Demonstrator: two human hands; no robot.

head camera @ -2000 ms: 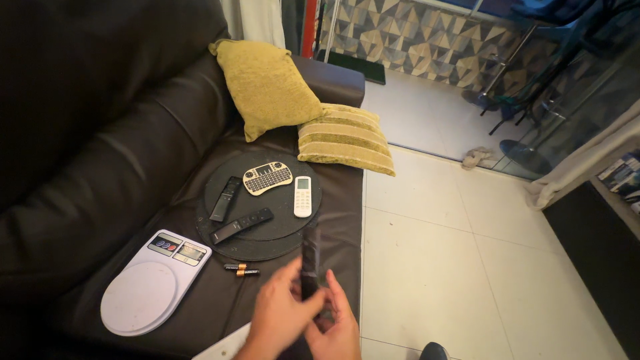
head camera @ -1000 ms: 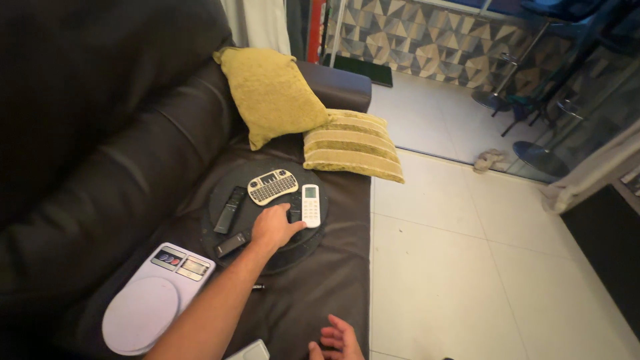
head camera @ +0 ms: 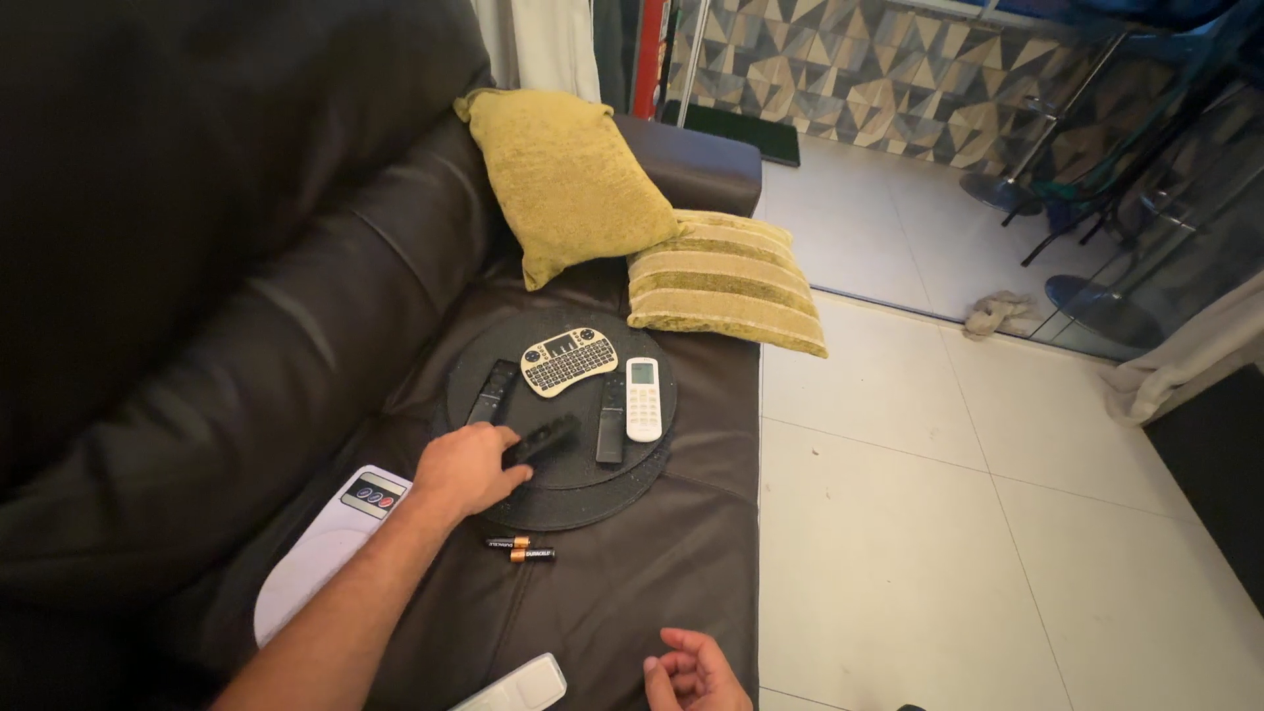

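Note:
My left hand (head camera: 472, 472) grips the near end of a black remote control (head camera: 543, 440), blurred, over round dark placemats (head camera: 583, 504) on the sofa. Left of it on the mats lies another black remote (head camera: 492, 393). A cream mini keyboard (head camera: 570, 361) rests at the back. To the right, a black remote (head camera: 610, 420) lies beside a white remote with a small display (head camera: 643, 400). My right hand (head camera: 696, 673) is low at the sofa's front edge, fingers curled loosely, holding nothing. Two Duracell batteries (head camera: 520, 549) lie on the seat below the mats.
A white kitchen scale (head camera: 326, 553) is partly behind my left forearm. Part of a white object (head camera: 523, 686) shows at the bottom edge. A plain yellow cushion (head camera: 568, 183) and a striped cushion (head camera: 726, 281) lie by the armrest (head camera: 691, 163). Tiled floor (head camera: 889, 533) runs along the right.
The black remote that was in my hands two seconds ago now lies beside the white remote. My left hand has moved left from there and taken hold of another black remote.

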